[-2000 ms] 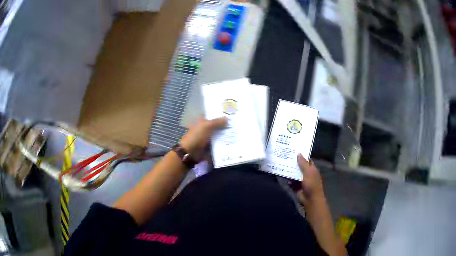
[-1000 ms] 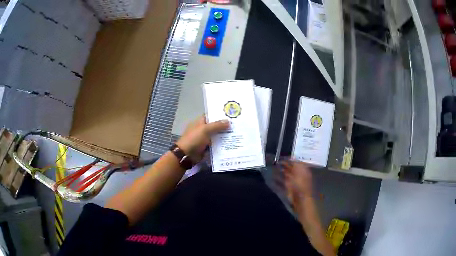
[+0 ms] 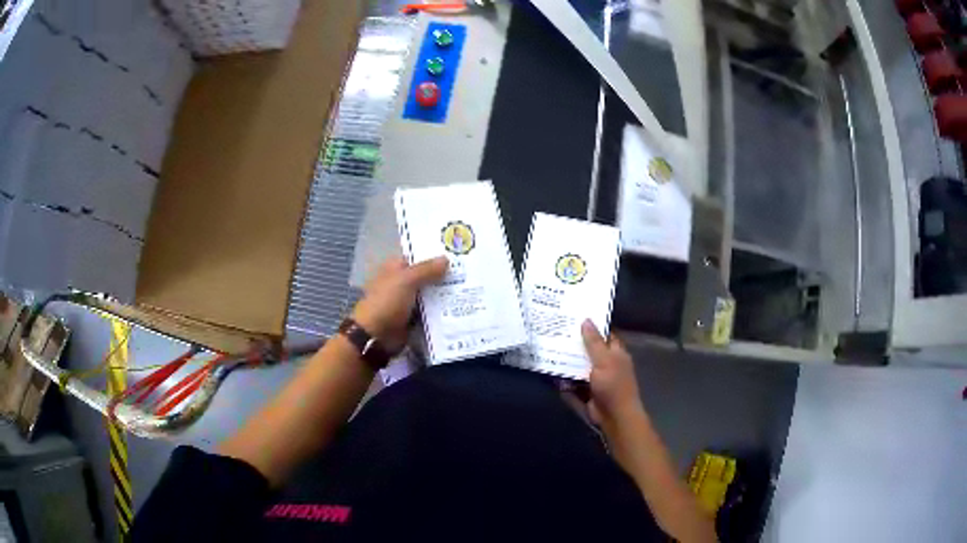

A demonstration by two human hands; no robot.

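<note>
My left hand (image 3: 390, 300) holds a white booklet (image 3: 464, 302) with a round yellow-blue emblem, thumb on its face; whether more lie under it cannot be told. My right hand (image 3: 612, 371) grips another white booklet (image 3: 567, 302) at its lower right edge. The two booklets are side by side in front of my body, meeting or overlapping at the lower part. A further booklet (image 3: 655, 212) lies on the black conveyor belt (image 3: 541, 138), right of the guide rail (image 3: 596, 149), partly behind the pale machine bar.
Stacks of booklets (image 3: 80, 138) stand at the left beside brown cardboard (image 3: 228, 180). A control panel (image 3: 434, 72) sits on the cream machine table (image 3: 456, 138). A curved cart handle (image 3: 159, 422) with red ties is lower left. The machine frame (image 3: 705, 276) stands at the right.
Since the last earlier frame, my right hand has moved from the belt booklet to grip another beside my left hand's. The belt booklet lies farther up the belt. The view has shifted slightly.
</note>
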